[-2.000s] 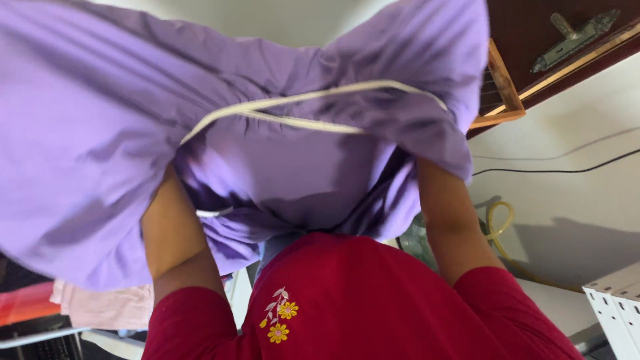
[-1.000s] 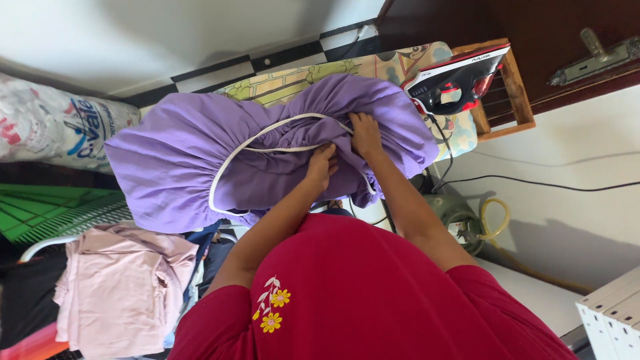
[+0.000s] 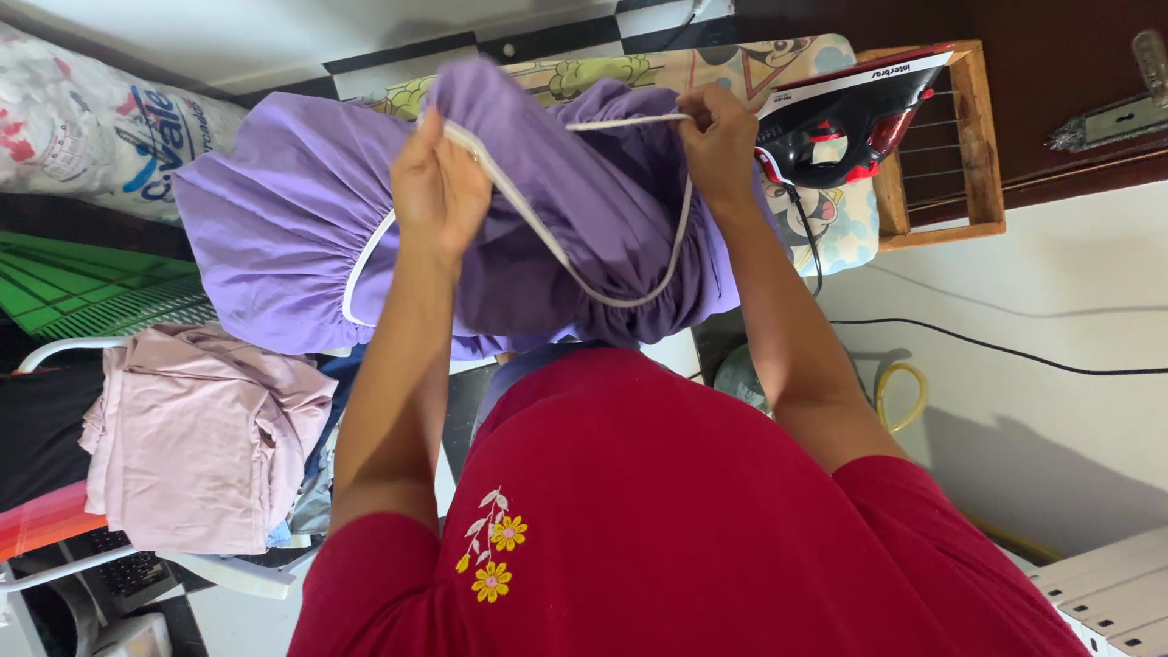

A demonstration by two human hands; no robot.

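A purple fitted sheet [image 3: 292,219] with a white elastic edge lies bunched over a cartoon-print ironing board [image 3: 584,78]. My left hand [image 3: 441,187] holds up a part of its elastic edge at the middle, the cloth between thumb and palm. To the right, my right hand [image 3: 716,137] pinches another stretch of the same edge between thumb and fingers. Between the hands the edge hangs in a loop over gathered cloth. Just right of my right hand, a black, white and red electric iron [image 3: 844,119] rests at the board's end.
A wooden frame with wires [image 3: 985,146] is under the iron. The iron's black cord [image 3: 808,228] hangs beside my right forearm. A filled plastic bag [image 3: 100,119] and a green slatted plastic item [image 3: 100,287] are at left. Folded pink cloth [image 3: 201,447] lies on a white-framed chair.
My hands were close together on the bunched sheet one second ago; now they are apart, with the elastic edge raised between them. Two seconds ago the sheet was held up, spread over both hands.
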